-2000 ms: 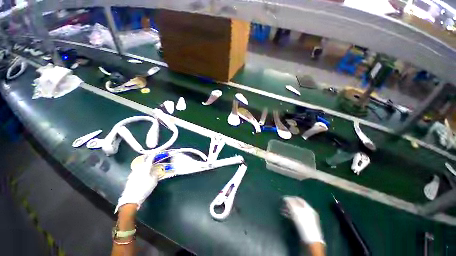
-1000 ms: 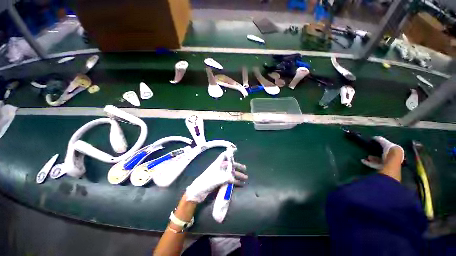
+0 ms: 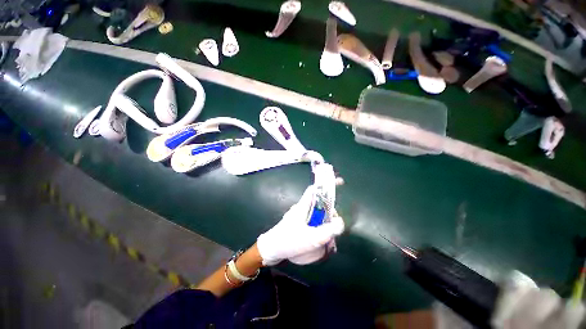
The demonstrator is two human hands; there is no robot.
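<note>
My left hand (image 3: 299, 231), in a white glove, is closed around an open white housing with a blue strip (image 3: 317, 216) inside, at the end of a white neck fan band. The fingers hide part of the housing. My right hand (image 3: 530, 307), gloved and blurred at the lower right, holds the rear of a black electric screwdriver (image 3: 453, 283). Its thin bit points up and left, apart from the housing. A white leaf-shaped housing piece (image 3: 257, 161) and two open housings with blue strips (image 3: 207, 152) lie left of my left hand.
White neck fan bands (image 3: 196, 96) lie at the left. A clear plastic tub (image 3: 401, 122) sits across the pale metal rail (image 3: 289, 96). Beyond it, white and brown fan parts (image 3: 332, 61) lie on the green belt. A crumpled white cloth (image 3: 38, 51) is at the far left.
My left hand has closed around the housing it was reaching across. My right hand has brought the screwdriver nearer, its bit now toward the left hand. The camera view has shifted and tilted.
</note>
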